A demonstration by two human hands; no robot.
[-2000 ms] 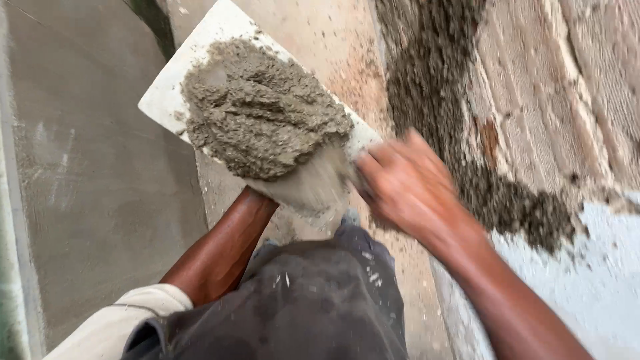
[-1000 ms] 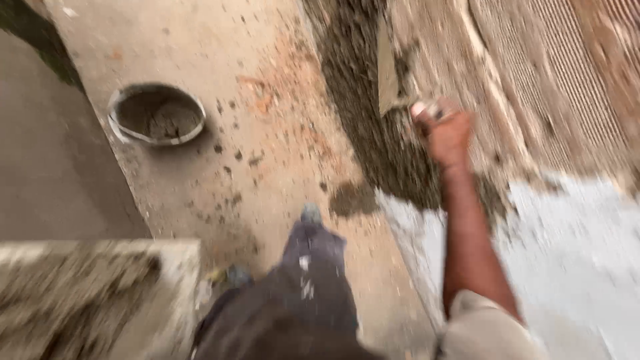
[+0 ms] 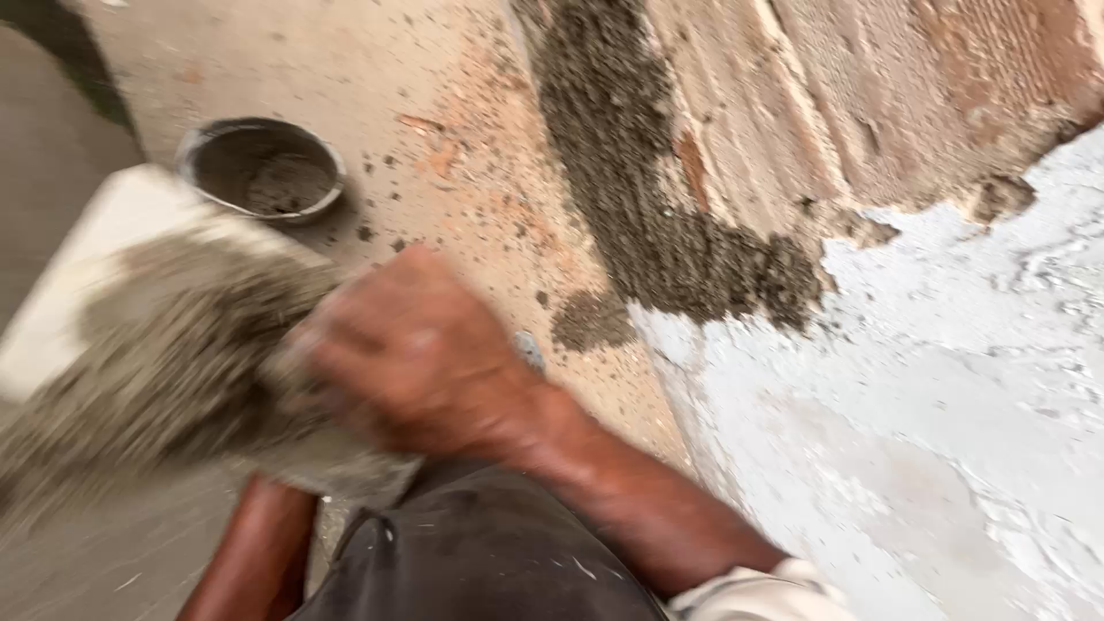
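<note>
A pale flat board (image 3: 95, 250), likely a plasterer's hawk, bears a heap of wet grey mortar (image 3: 198, 345) at the left, blurred by motion. Only my left forearm shows, reaching under the board; the left hand itself is hidden beneath it. Above the board's near right part is my right hand (image 3: 414, 354), fingers curled round something at the mortar that blur hides, most likely a trowel. Fresh mortar (image 3: 612, 155) covers a strip along the foot of the wall and turns right beside the bare brickwork (image 3: 776, 103).
A round bucket (image 3: 194, 164) with some mortar inside stands on the floor beyond the board. Crumbs of mortar and reddish debris (image 3: 483, 155) lie on the concrete floor. White painted wall (image 3: 862, 431) fills the lower right, and my shoe tip (image 3: 528, 349) shows near the wall.
My right hand has come from the wall back to the board. The mortar-laden board has come farther into view from the lower left. A trowel blade showed at the wall one second ago.
</note>
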